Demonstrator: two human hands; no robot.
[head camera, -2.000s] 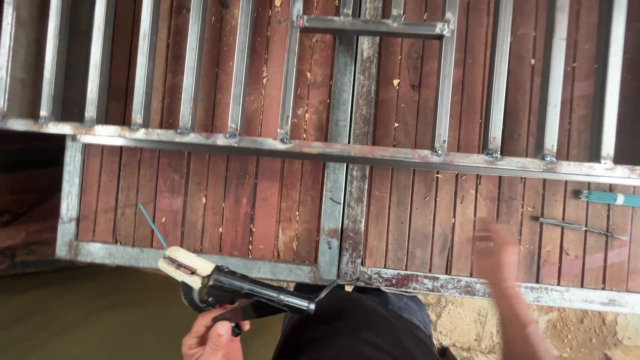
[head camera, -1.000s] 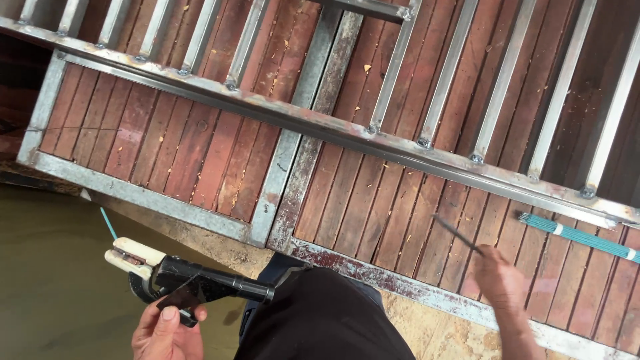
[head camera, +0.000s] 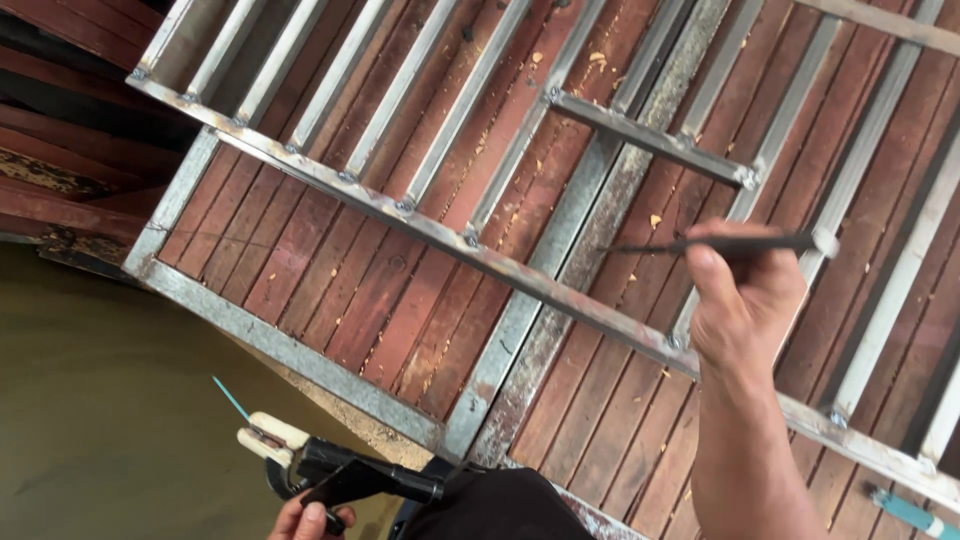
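My left hand (head camera: 311, 520) is at the bottom, its fingers on a black part beside the welding electrode holder (head camera: 345, 465). A short teal welding electrode (head camera: 231, 397) is clamped in the holder's pale jaws and points up and left. My right hand (head camera: 739, 292) grips a dark, slender metal tool (head camera: 750, 244) with a thin pointed end directed left; its exact kind is not clear. That hand is over the welded steel frame (head camera: 435, 232), whose square-tube bars meet the long rail at small weld beads.
The frame lies on red-brown wooden slats (head camera: 360, 285) edged by galvanized steel (head camera: 292, 345). Murky water (head camera: 112, 375) is at the lower left. A bundle of teal electrodes (head camera: 911, 514) lies at the lower right. My dark-clothed leg (head camera: 495, 506) is at the bottom.
My right hand has picked up the slender tool, which lay on the slats at the right, and has moved over the frame. The left hand still has the electrode holder. The view has turned.
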